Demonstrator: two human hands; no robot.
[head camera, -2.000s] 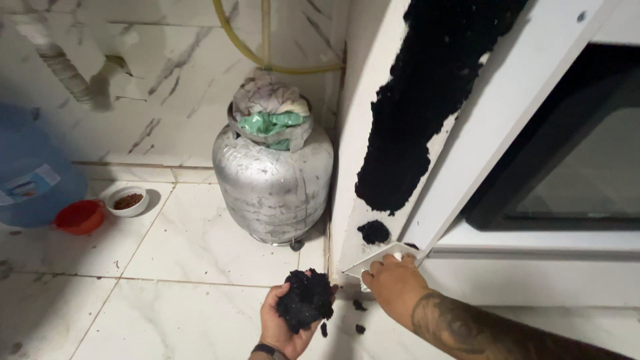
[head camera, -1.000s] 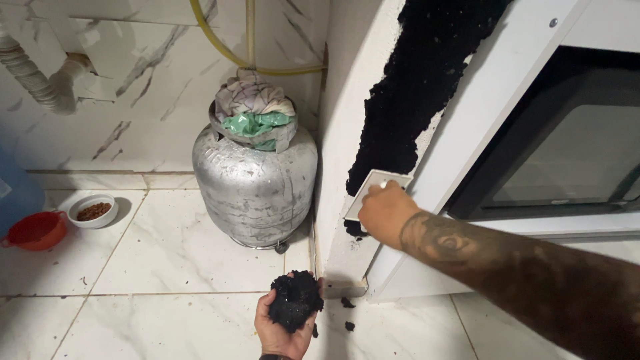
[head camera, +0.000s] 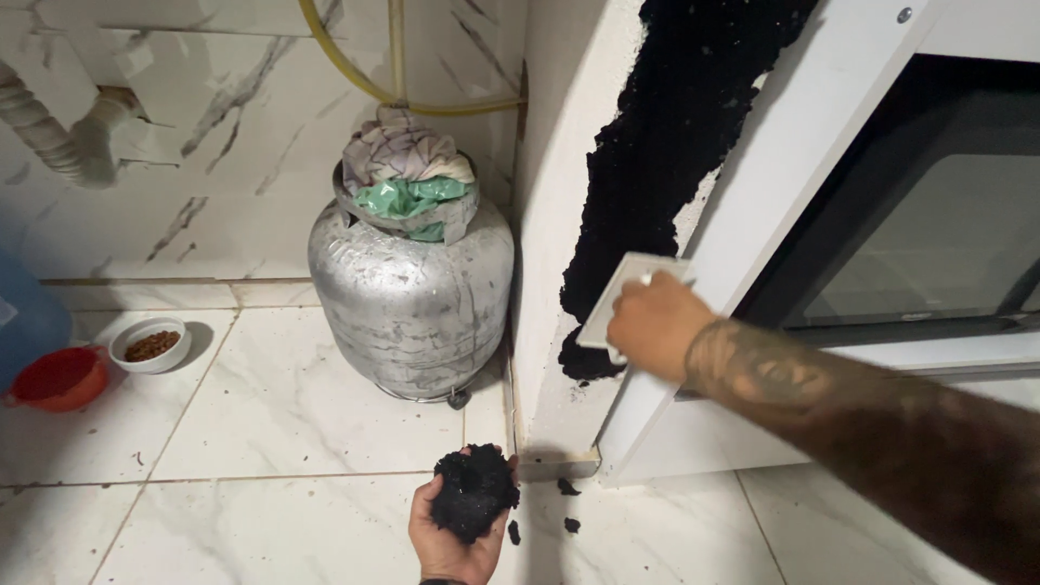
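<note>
My left hand (head camera: 455, 544) is cupped, palm up, around a crumbly black clump (head camera: 475, 491) above the floor. In my right hand (head camera: 660, 325) is a flat white trowel with a handle (head camera: 605, 313), its plate against the lower part of a rough black coating (head camera: 674, 130) on the narrow white wall end (head camera: 556, 203). The coating runs from the top of the view down to just below the trowel, with ragged edges. Part of the plate is hidden behind my fingers.
A silver gas cylinder (head camera: 414, 309), topped by a cloth and green plastic, stands left of the wall. Right of it is a white cabinet with an oven (head camera: 934, 236). Black crumbs (head camera: 572, 526) lie on the tiles. At far left are a red bowl (head camera: 61, 380) and a white bowl of kibble (head camera: 150, 367).
My right hand has moved the trowel up the wall end from near its bottom. Black material now joins what was a separate patch below the coating. My left hand still holds the clump.
</note>
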